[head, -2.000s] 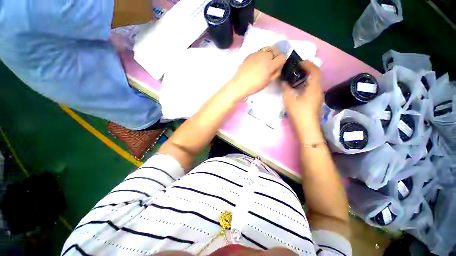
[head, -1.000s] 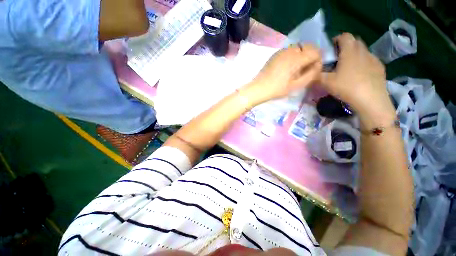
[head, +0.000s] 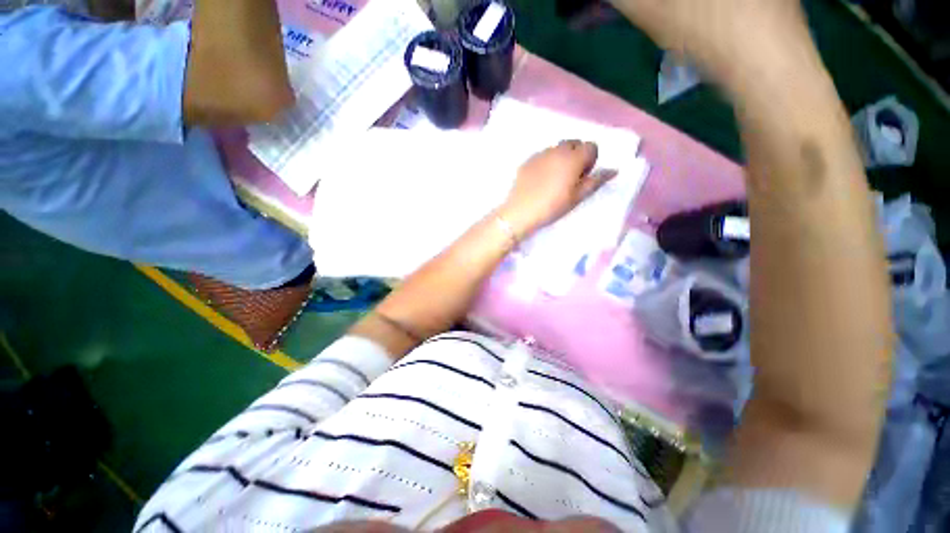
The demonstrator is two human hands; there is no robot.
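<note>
My left hand (head: 557, 185) rests on the stack of bright white bags (head: 417, 198), holding nothing, its fingers partly spread. My right arm reaches up across the picture. My right hand (head: 682, 19) is cut off by the top edge and its fingers do not show. A dark shape beside it is too cut off to tell. A black bottle (head: 690, 231) with a white label lies right of the stack, partly behind my forearm. Below it is a bagged bottle (head: 714, 318) with its label showing.
Two black bottles (head: 438, 83) stand at the pink table's far edge. A co-worker in light blue (head: 125, 156) is at the left beside printed white sheets (head: 339, 89). More bagged bottles (head: 904, 265) are at the right, partly hidden by my arm. Small printed pieces (head: 635, 265) lie mid-table.
My hands have parted. My right hand has moved up to the top edge, away from the whitish bag between them. My left hand has come down onto the white stack.
</note>
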